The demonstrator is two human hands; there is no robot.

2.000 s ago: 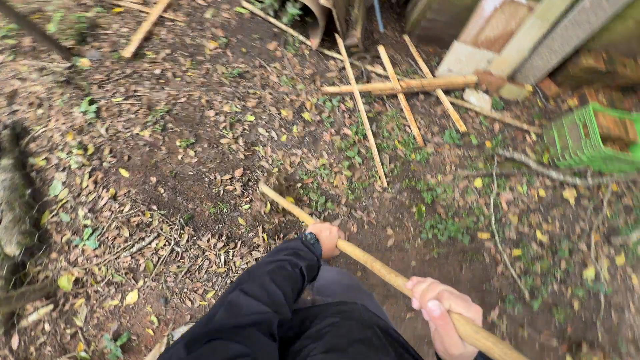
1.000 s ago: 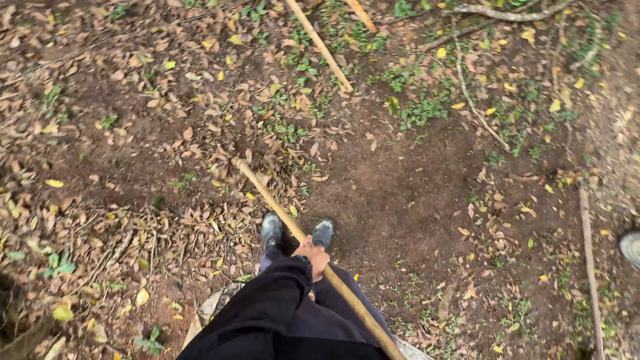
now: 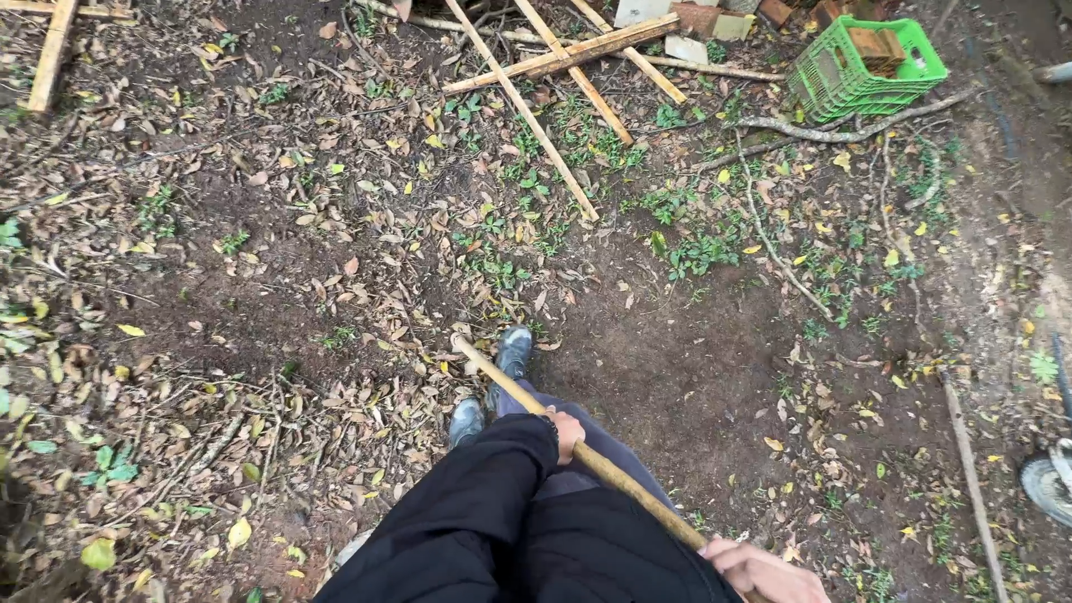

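A long, pale wooden pole (image 3: 620, 477) slants across the front of my body, from above my boots down to the lower right. My left hand (image 3: 566, 435), below a black sleeve, is closed around its middle. Farther down the pole, at the bottom edge, my right hand (image 3: 760, 571) grips it, partly cut off by the frame. The far tip of the pole is beside my boot (image 3: 513, 352); whether it touches the ground I cannot tell.
Sawn wooden strips (image 3: 536, 126) lie crossed on the leafy ground ahead. A green plastic crate (image 3: 846, 79) holding brick-like pieces stands at the upper right, near a curved branch (image 3: 837, 134). Another stick (image 3: 971, 486) and a small wheel (image 3: 1047, 486) are at the right; a wood piece (image 3: 52, 54) lies upper left.
The right hand, out of sight one second ago, shows again on the pole at the lower right. My left hand has stayed on the pole. The view has shifted, bringing the crate back in.
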